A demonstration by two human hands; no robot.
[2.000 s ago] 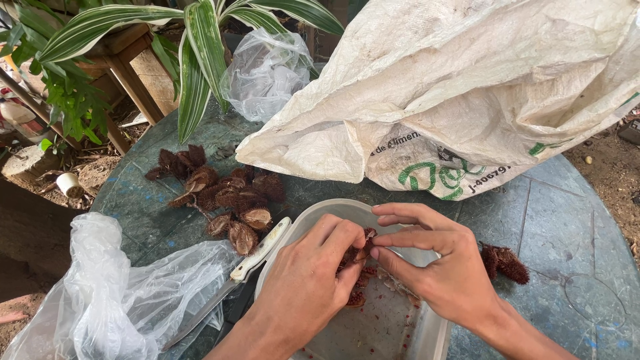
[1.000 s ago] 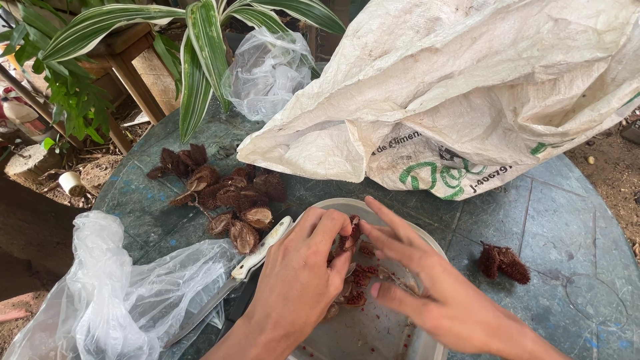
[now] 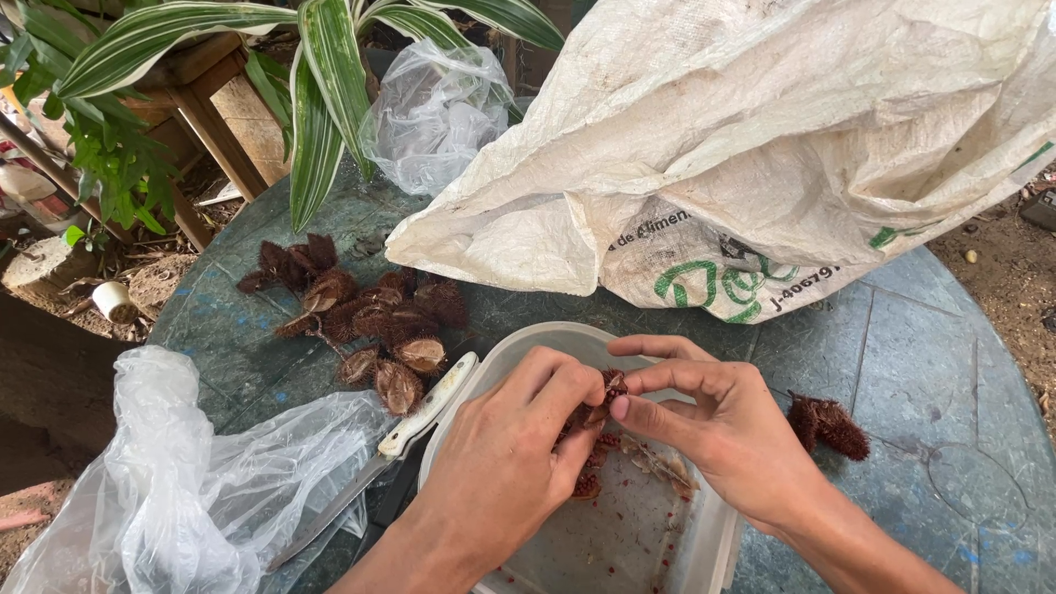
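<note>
Over a translucent plastic container (image 3: 635, 544), my left hand (image 3: 520, 437) holds a brown spiny annatto pod (image 3: 612, 386) between thumb and fingers. The fingertips of my right hand (image 3: 718, 421) pinch the same pod from the right side. Below them in the container lie red seeds (image 3: 587, 483) and pieces of dry husk (image 3: 660, 464). A cluster of dried annatto pods (image 3: 404, 318) rests left of the container, some split open. Beside the container's left wall is a knife with a white handle (image 3: 429, 404). More spiny pods (image 3: 827, 426) lie to the right of my right hand.
A large white woven sack (image 3: 701, 140) covers the back right of the round green table (image 3: 924, 355). One clear plastic bag (image 3: 190, 495) lies at front left, another (image 3: 441, 115) at the back near striped leaves (image 3: 334, 74). A wooden stool (image 3: 206, 107) stands behind.
My right hand was apart from the pod one second ago, fingers spread; its fingertips are now back against the pod in my left hand.
</note>
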